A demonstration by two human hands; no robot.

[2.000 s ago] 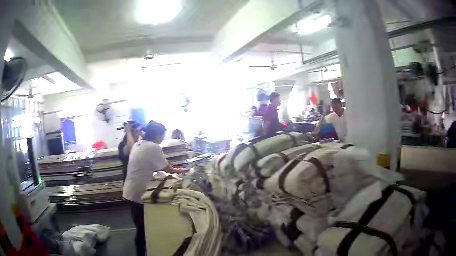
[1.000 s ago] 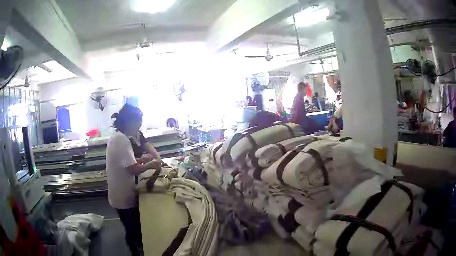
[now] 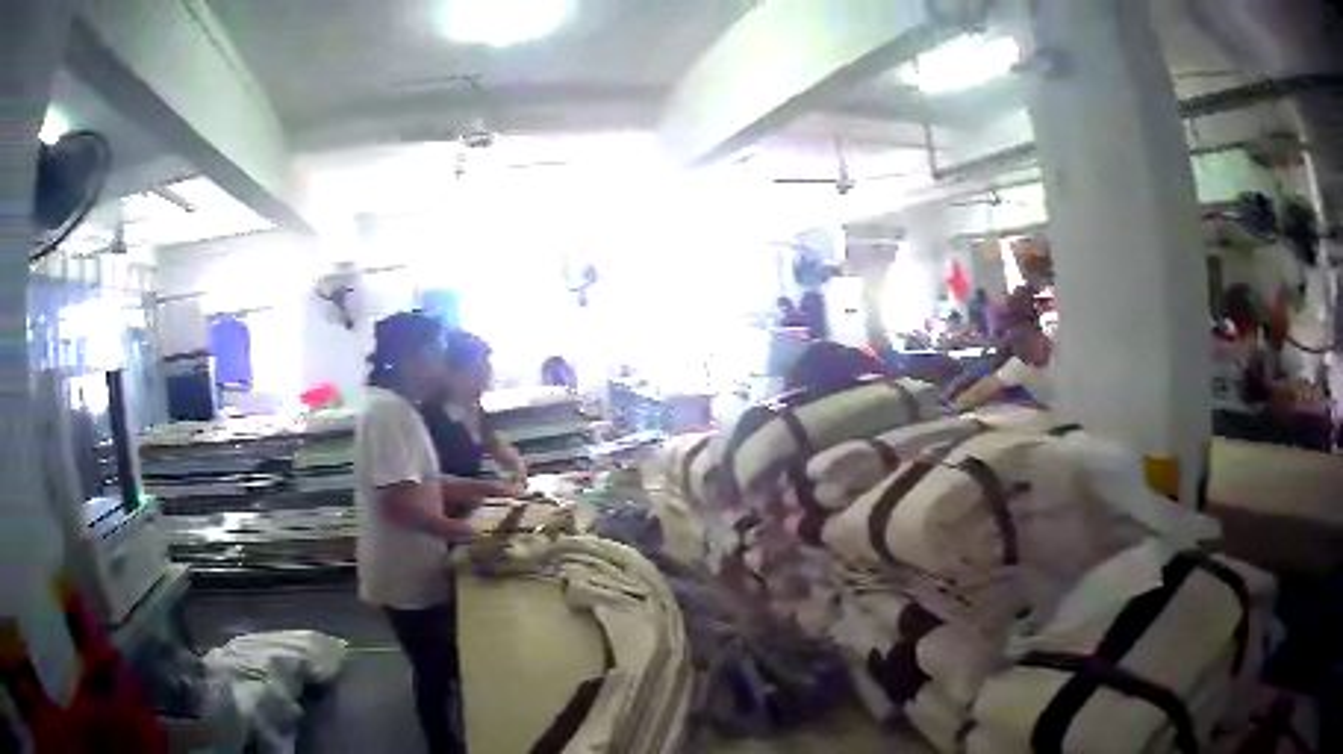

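Neither of my hands is in the picture. Nearest in front of me, a long cream curtain panel (image 3: 636,648) lies in parallel pleats along the right side of the beige table (image 3: 508,648), with a dark curtain border (image 3: 567,719) beside it. Folded curtain bundles (image 3: 935,516) with dark bands are piled high to the right. Another large banded bundle (image 3: 1097,692) lies at the lower right. Grey curtain (image 3: 766,663) is gathered between the pleats and the pile.
A person in a white top (image 3: 401,494) stands at the table's left side, with another person behind. White parcels (image 3: 280,659) lie on the floor at left. A pillar (image 3: 1122,236) rises behind the pile. A person (image 3: 1024,361) is beyond the bundles.
The view has shifted slightly. The white-topped person, earlier leaning over the table, stands more upright, and the person behind shows more clearly beside them. A person beyond the pile now leans towards it.
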